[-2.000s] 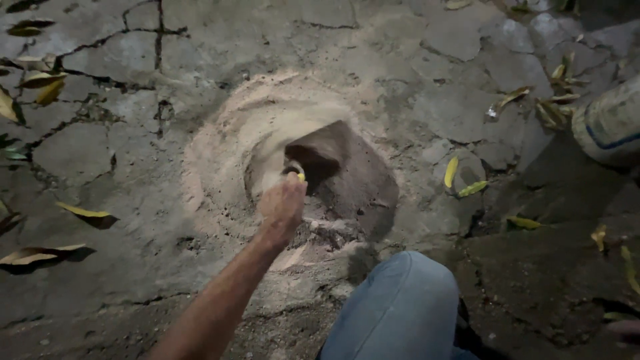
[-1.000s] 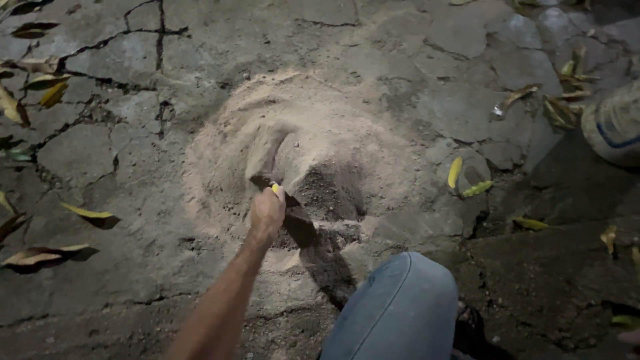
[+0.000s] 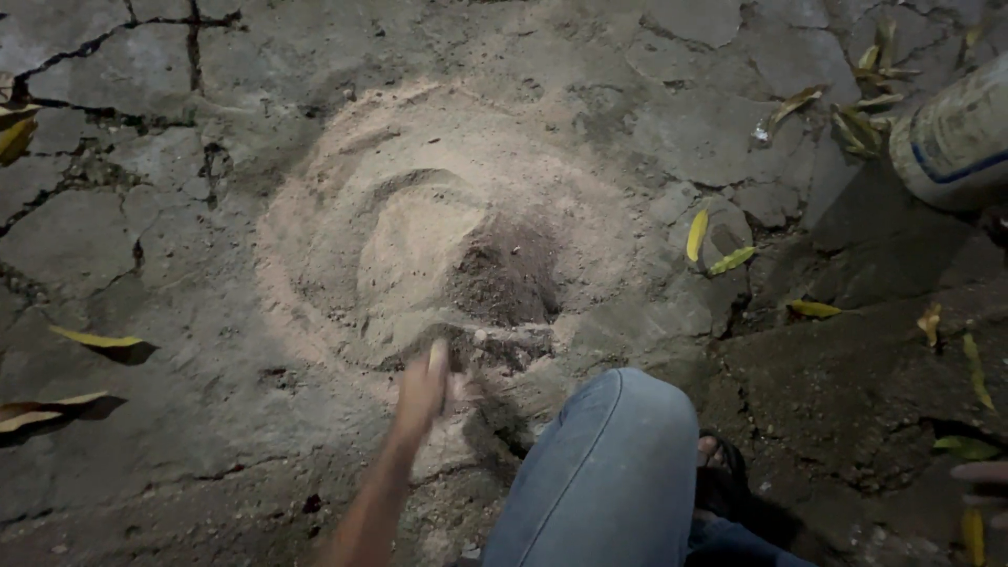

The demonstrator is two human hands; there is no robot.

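Note:
My left hand, blurred, is closed around the yellowish handle of what looks like a trowel, at the near edge of a mound of dry powdery mix. The blade is hardly visible against the dark material. Pale, fine powder covers the mound's left side, while its right side is darker and coarser with a steep face. At the right frame edge, blurred fingers show, apparently of my right hand; most of it is cut off and whether it holds anything is hidden.
A bent knee in blue jeans is close to the mound's near right side, with a sandalled foot behind it. A stained pale container lies or leans at the upper right. Fallen leaves dot the cracked concrete ground.
My left hand has moved with the tool toward the mound's near edge. The blade, plain against the mound two seconds ago, is now hardly visible. The mound's surface has been reshaped.

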